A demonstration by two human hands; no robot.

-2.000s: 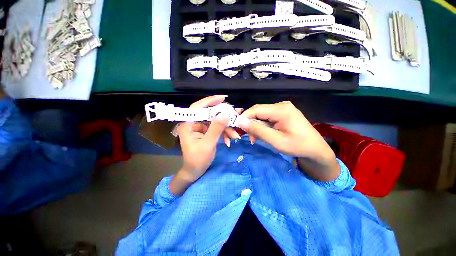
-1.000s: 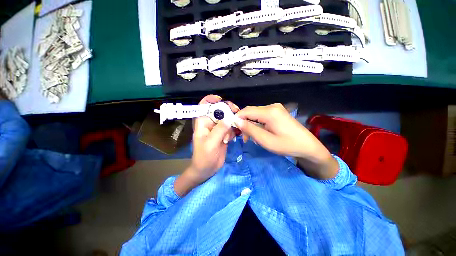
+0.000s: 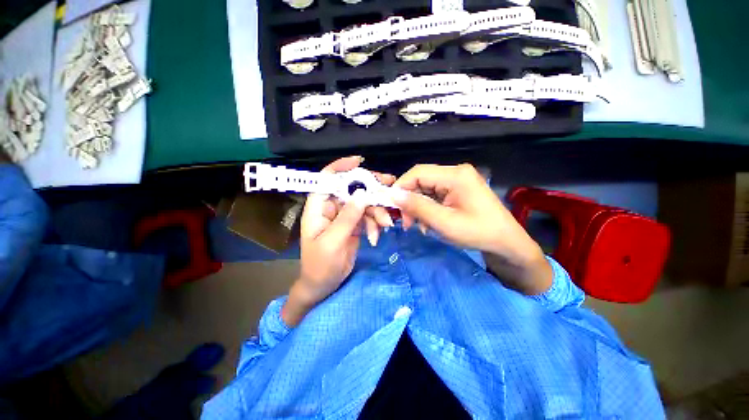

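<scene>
My left hand pinches the round white watch head, whose back shows a dark round sensor, partly covered by the thumb. The short strap half with a square buckle at its end extends left from the watch head. My right hand has its thumb and fingertips closed at the right edge of the watch head. A white strap end seems to show between these fingertips, but most of it is hidden.
A black foam tray with strapped watches lies on the green bench. Long straps lie on a white sheet at right. Short straps are heaped at left. A red stool stands at right. Another person's blue sleeve shows at left.
The watch head has turned slightly in my fingers and its dark sensor has come into view since the oldest frame. The bench view has shifted slightly left and down. Both hands keep their pinch.
</scene>
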